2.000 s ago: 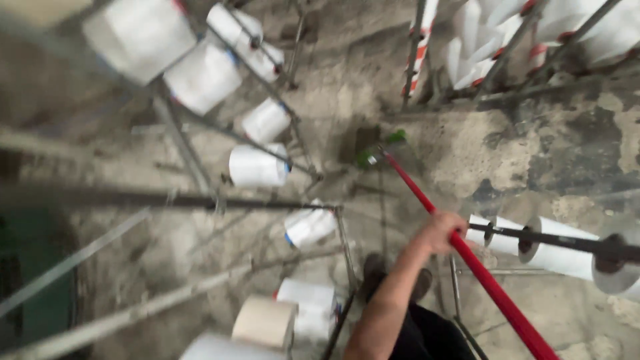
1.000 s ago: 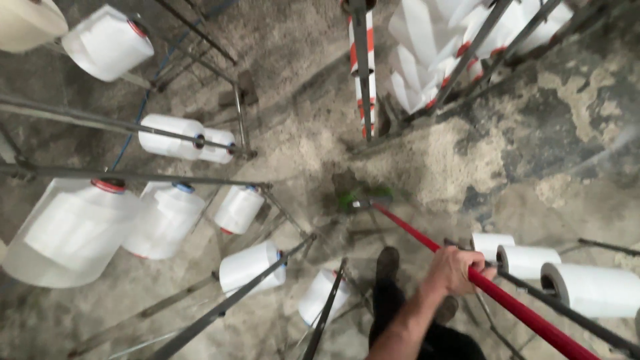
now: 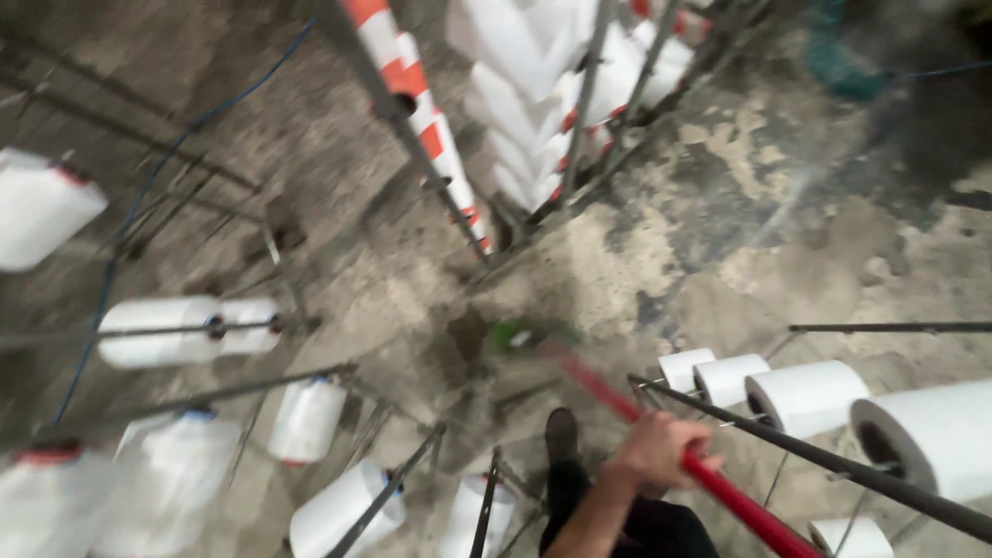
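My left hand is closed around the red pole of a floor broom or similar tool, in the lower right of the view. The pole runs from the lower right edge up to a blurred green head on the concrete floor, beside a dark stain. My right hand is out of view; the near end of the pole leaves the frame. My dark shoe stands on the floor to the left of my forearm.
White yarn cones on metal racks stand left and below. More white cones hang along a dark rack bar at right. Stacked white cones and a red-and-white striped post are ahead. A blue cable crosses the left.
The view has shifted, so the striped post and racks sit elsewhere. My left hand stays closed on the red pole, and the green head remains near the floor.
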